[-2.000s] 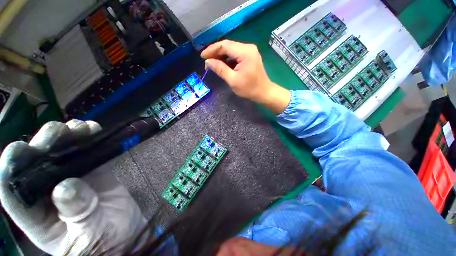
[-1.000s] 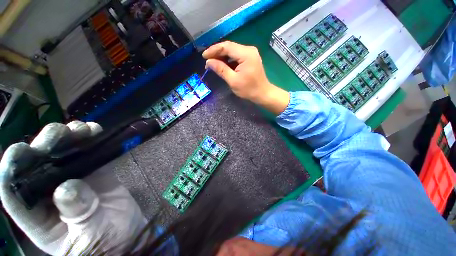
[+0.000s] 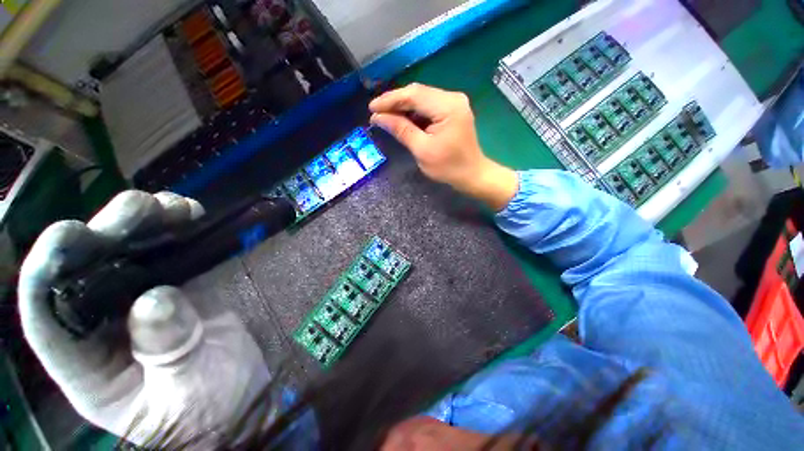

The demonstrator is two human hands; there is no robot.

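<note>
My left hand (image 3: 132, 326), in a white knitted glove, is closed around a black UV flashlight (image 3: 203, 244) at the left. Its blue-violet light falls on a circuit board panel (image 3: 339, 169) on the black mat (image 3: 458, 273). The flashlight's head hides the panel's left end. My right hand (image 3: 436, 132) is bare, with fingertips pinched at the panel's upper right corner. A thin stick seems to be between them, but it is hard to see. A second green panel (image 3: 353, 299) lies unlit on the mat, nearer to me.
A white tray (image 3: 696, 53) at the upper right holds three rows of panels. A blue-edged metal unit (image 3: 397, 60) with orange parts stands behind the mat. A red divided tray (image 3: 777, 317) is at the right edge. Dark hair strands blur the bottom of the view.
The whole view has shifted slightly, moving things rightward. The blue light now covers more of the far panel, towards its left part. The stick at my right fingertips shows less clearly.
</note>
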